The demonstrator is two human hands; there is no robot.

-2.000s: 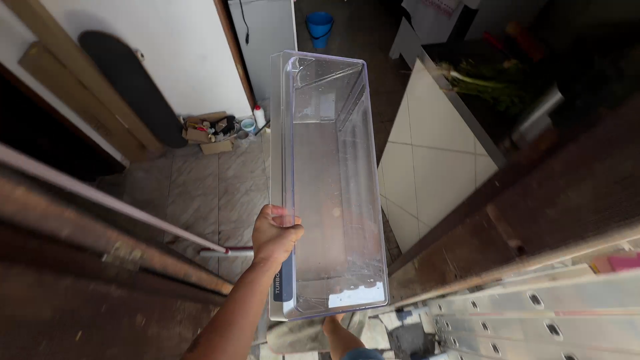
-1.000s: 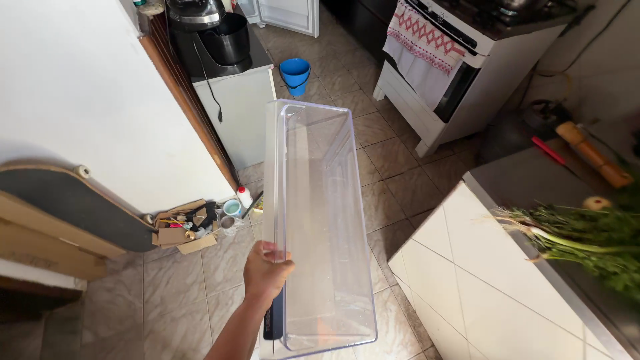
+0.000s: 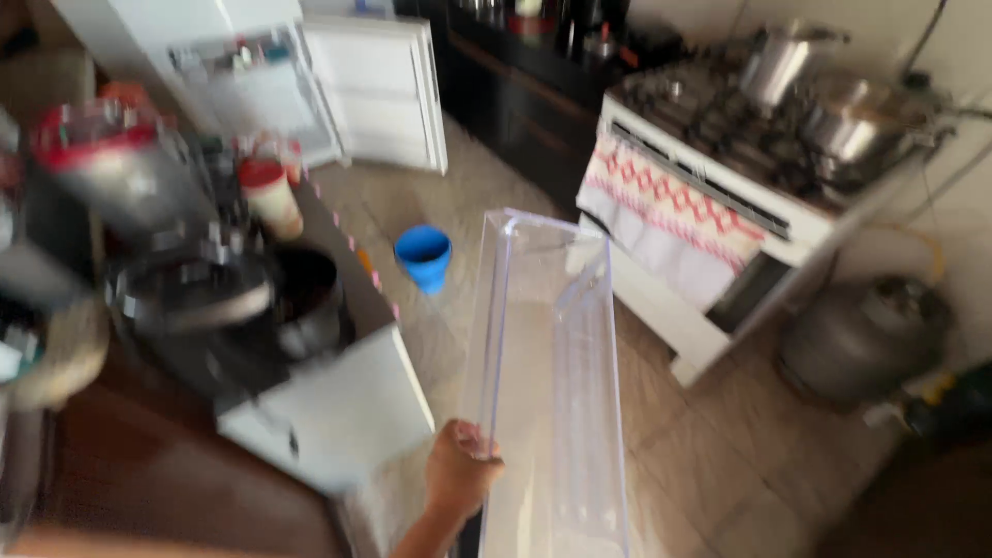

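A clear plastic drawer (image 3: 554, 372), long and open-topped, reaches from the lower edge of the head view to its middle. My left hand (image 3: 463, 469) grips the drawer's left wall, with the thumb over the rim. Inside the drawer no object can be made out. Beyond its far end, to the left, a blue bucket (image 3: 424, 256) stands on the tiled floor. My right hand is not in the picture.
A white refrigerator's door (image 3: 380, 93) hangs open at the back. On the right are a white stove (image 3: 659, 302) with a towel and metal pots, and a gas cylinder (image 3: 860, 349). A dark counter (image 3: 364, 310) with pots and containers lies left.
The view has moved from a doorway far into the kitchen; the stove and bucket are now nearer. My left hand has kept its grip on the drawer throughout.
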